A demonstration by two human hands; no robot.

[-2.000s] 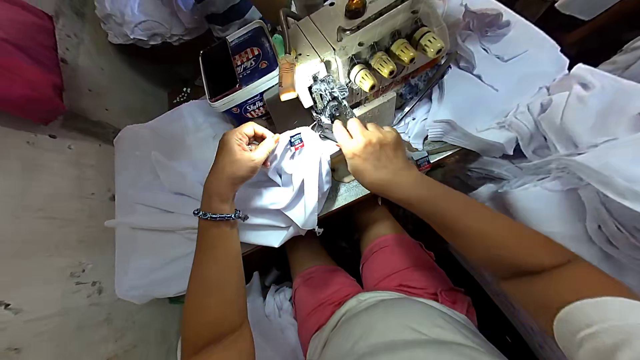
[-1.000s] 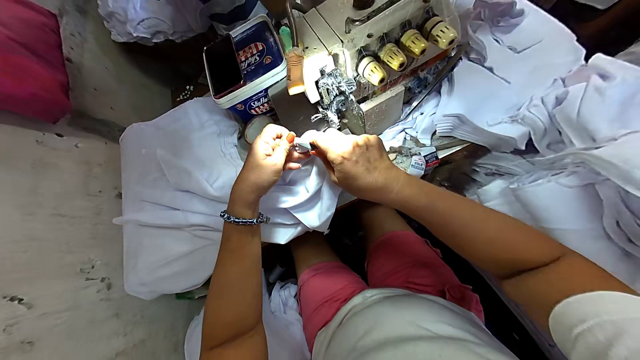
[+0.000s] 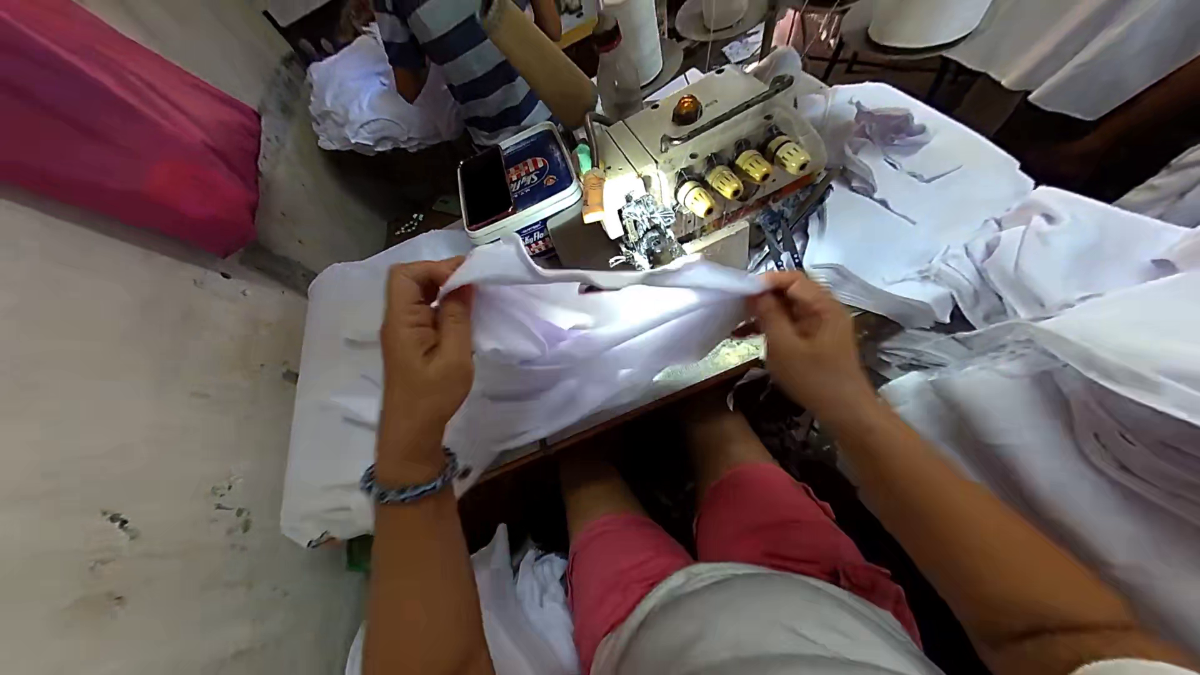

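Observation:
A piece of white fabric (image 3: 581, 347) is stretched between my two hands, in front of an overlock sewing machine (image 3: 722, 131). My left hand (image 3: 427, 352) pinches its upper left edge, and my right hand (image 3: 808, 342) grips the upper right edge. The lit needle and presser foot area (image 3: 649, 230) of the machine lies just beyond the fabric. Part of the machine bed is hidden behind the cloth.
A plastic tub (image 3: 539, 169) with a phone (image 3: 486, 187) on its lid stands left of the machine. Black-handled scissors (image 3: 783, 244) lie at its right. White fabric heaps (image 3: 1078, 309) cover the right side. A person in a striped shirt (image 3: 469, 56) is behind.
My hands, close together near the needle area before, have moved apart with the white fabric spread between them. The small label seen on the cloth two seconds ago no longer shows.

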